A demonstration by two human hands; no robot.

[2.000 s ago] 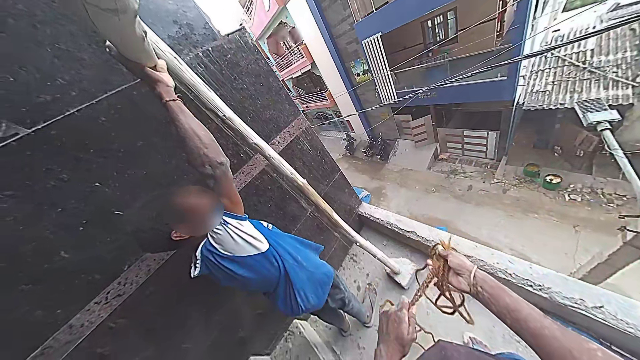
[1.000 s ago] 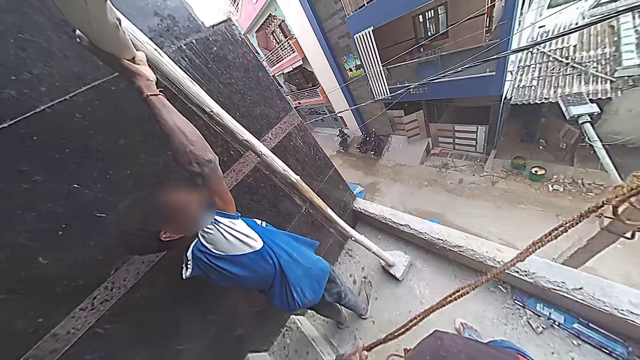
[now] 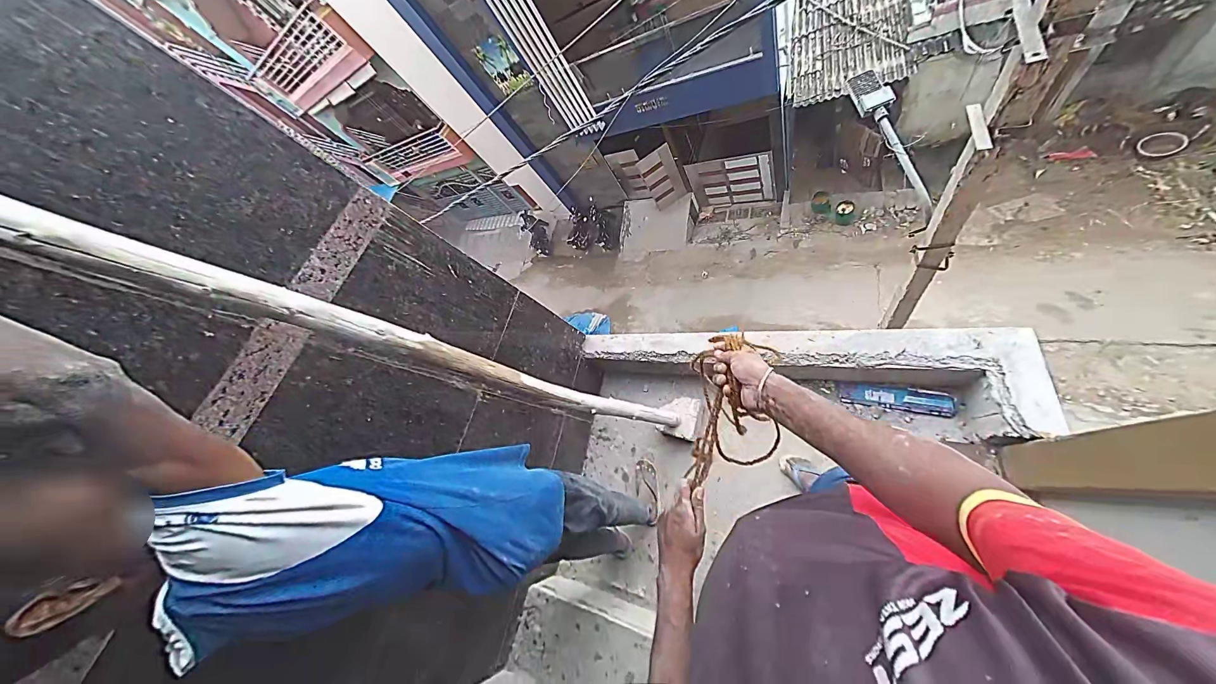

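Note:
A brown fibre rope [image 3: 705, 446] hangs in loops between my two hands, above the concrete ledge. My right hand [image 3: 746, 375], with a bracelet at the wrist, is closed around the gathered loops. Lower down, my left hand [image 3: 681, 527] grips the rope's lower strands. Just left of the rope, a long pale wooden pole [image 3: 380, 332] slants down along the dark stone wall, its foot in a pale block [image 3: 684, 418] on the ledge floor.
A person in a blue and white shirt [image 3: 380, 532] stands close on the left by the dark wall [image 3: 218, 190]. A low concrete parapet [image 3: 855, 347] edges the ledge, with the street [image 3: 665, 285] far below. Concrete steps [image 3: 579, 622] lie at the bottom. Wires cross above the street.
One second ago the rope stretched in a long line to the upper right; now it hangs in gathered loops, with both my hands in view. The view has shifted, and the pole's top is out of frame.

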